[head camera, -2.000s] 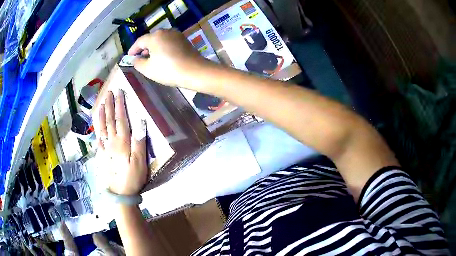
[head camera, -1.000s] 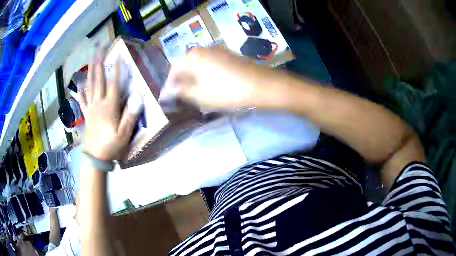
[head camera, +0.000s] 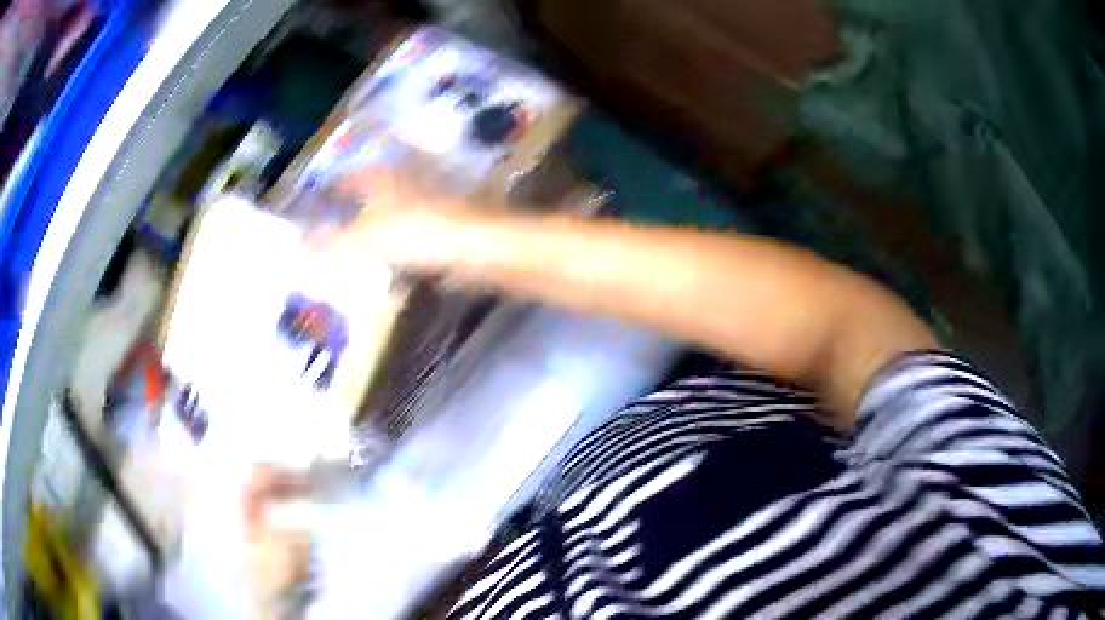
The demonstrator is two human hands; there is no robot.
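A retail box (head camera: 236, 285) with a white printed face and brown side lies on the bench in front of me, blurred by motion. My right hand (head camera: 388, 218) is over the upper right corner of this box, strongly blurred; whether it holds anything cannot be told. My left hand (head camera: 279, 533) is at the lower edge of the box, smeared and washed out; its fingers cannot be made out. Another retail box (head camera: 485, 103) with a picture of the black device lies beyond my right hand.
A white sheet (head camera: 485, 412) lies along the bench edge by my striped shirt. A yellow item (head camera: 61, 563) is at the lower left. A blue edge (head camera: 61, 158) runs beyond the white bench rim. A dark green sack (head camera: 969, 158) is at the right.
The view has shifted and blurred. My left hand has moved from the box's face to its lower edge. My right hand has moved from the box's right side to its upper corner.
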